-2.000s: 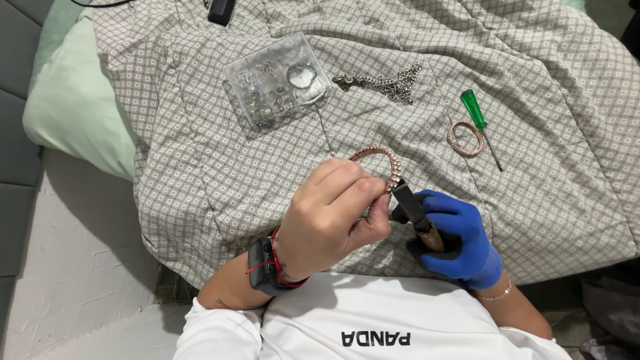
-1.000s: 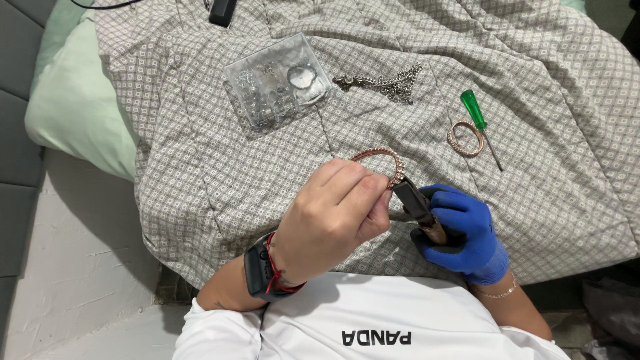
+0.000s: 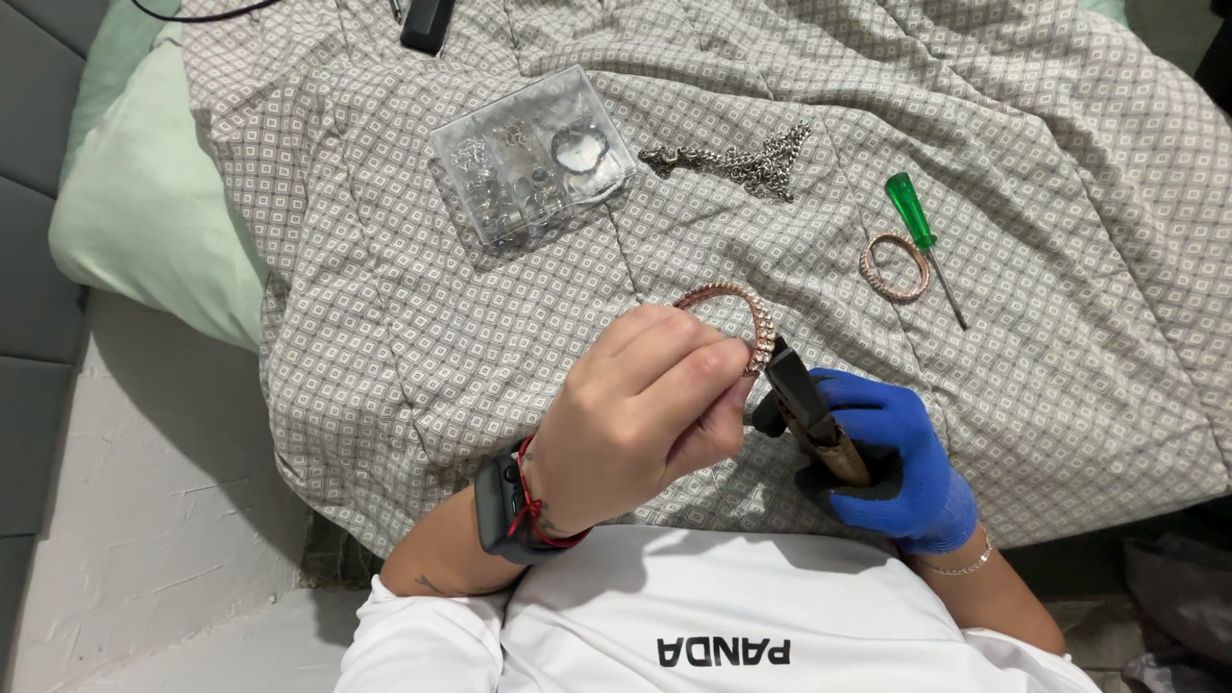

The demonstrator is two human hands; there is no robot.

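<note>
My bare left hand (image 3: 640, 414) grips a rose-gold-coloured bracelet set with clear stones (image 3: 760, 313), its loop rising above my fingers. In a blue and black glove, my right hand (image 3: 881, 452) is wrapped around the handles of a pair of pliers (image 3: 799, 385). The dark jaws of the pliers meet or nearly meet the bracelet's lower right side; whether they bite on it cannot be told. A similar bracelet (image 3: 871, 274) lies on the bedspread to the right, beside a screwdriver with a green handle (image 3: 908, 207).
A clear compartment box (image 3: 472, 207) with small metal findings lies on the patterned bedspread (image 3: 385, 366). Right of it is a heap of metal chain (image 3: 741, 168). A black object (image 3: 426, 24) and a cable are at the top. A pale green pillow (image 3: 154, 212) is at the left.
</note>
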